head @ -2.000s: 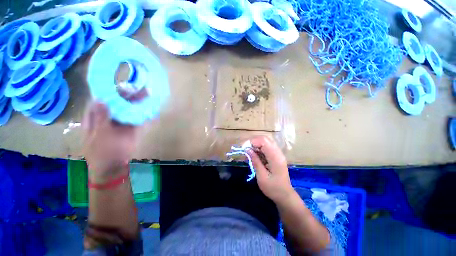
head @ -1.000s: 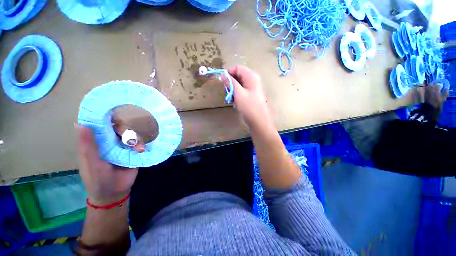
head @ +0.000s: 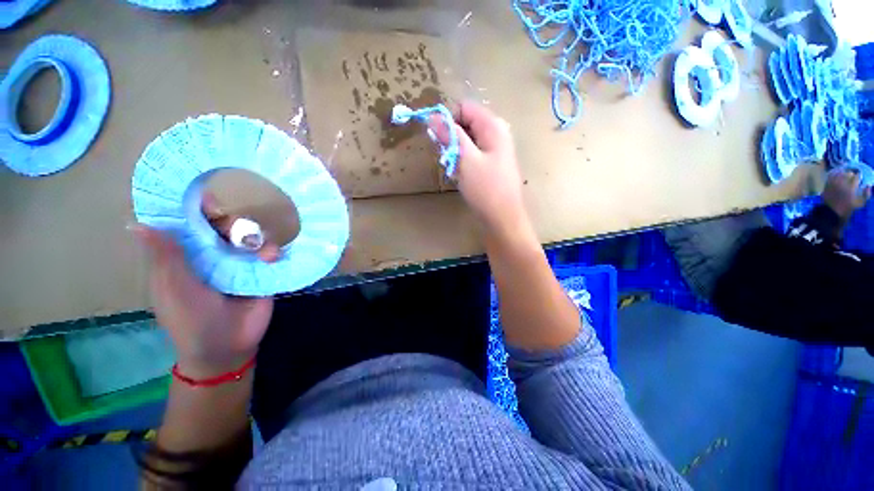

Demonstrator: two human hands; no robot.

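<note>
My left hand (head: 206, 307) holds a pale blue wrapped ring (head: 316, 206) at lower left, its pleated face up. A white fingertip piece (head: 246, 233) on a left finger shows through the ring's hole. My right hand (head: 489, 158) pinches a short light-blue cord (head: 428, 114). One cord end reaches left over the dark spots of the cardboard pad (head: 331, 173), at the pad's white spot; whether it touches is unclear. The other end hangs below my fingers.
A flanged ring (head: 94, 105) lies at far left. A blue cord pile (head: 613, 38) is at the top, with set-down rings (head: 692, 86) right of it. Another person's hand (head: 843, 192) is at more rings on the right. A green crate (head: 57, 384) and blue crate (head: 604, 307) are below the table.
Since the earliest frame, my left hand has turned the ring pleated face up, and my right hand has brought the cord over the pad. In the last second the view shifted slightly.
</note>
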